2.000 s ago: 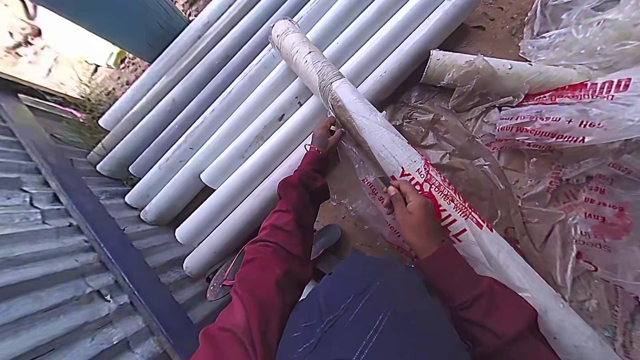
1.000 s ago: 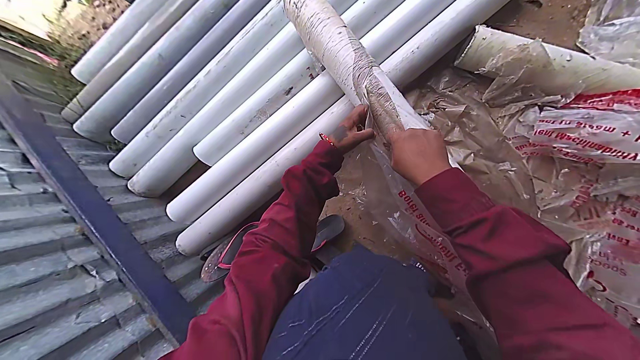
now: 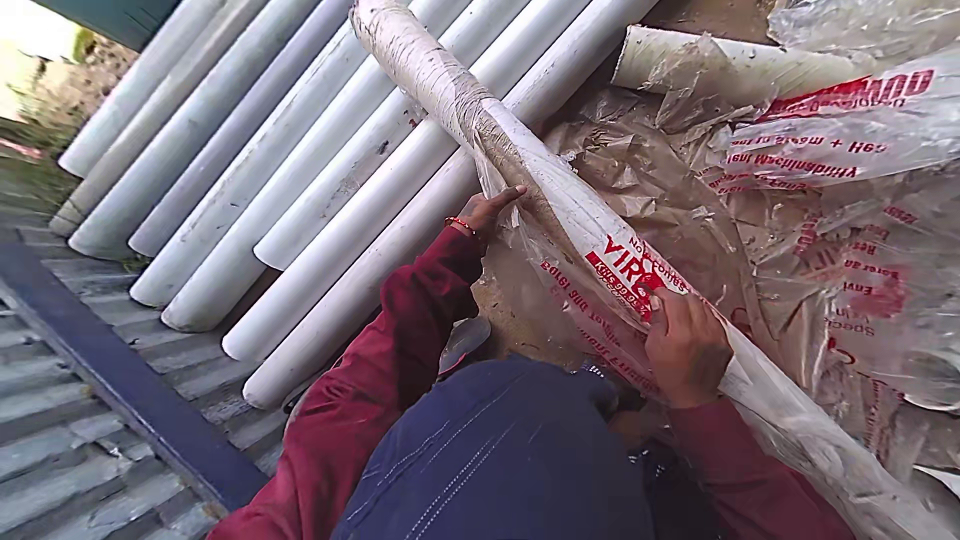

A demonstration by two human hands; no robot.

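A long white pipe (image 3: 570,180) runs diagonally from top centre to the lower right, wrapped in printed plastic film (image 3: 607,330). The film lies tight and wrinkled around the pipe's upper end and hangs loose along its near side. My left hand (image 3: 489,208), with a red bracelet at the wrist, pinches the film's edge beside the pipe's middle. Farther down the pipe, my right hand (image 3: 686,345) grips the film at the printed part, its fingers curled against the pipe. The upper part of the wrapped pipe crosses over several white pipes (image 3: 360,247) lying side by side.
Corrugated metal sheeting (image 3: 60,420) with a dark blue metal bar (image 3: 127,375) lies at the left. Crumpled clear film (image 3: 862,247) with red print covers the ground at the right, near a shorter pipe piece (image 3: 750,64). Part of a shoe (image 3: 466,341) shows below my left hand.
My right hand has moved from near my left hand down along the pipe to the printed film. Film now lies over the pipe's middle, where the right hand was a second ago.
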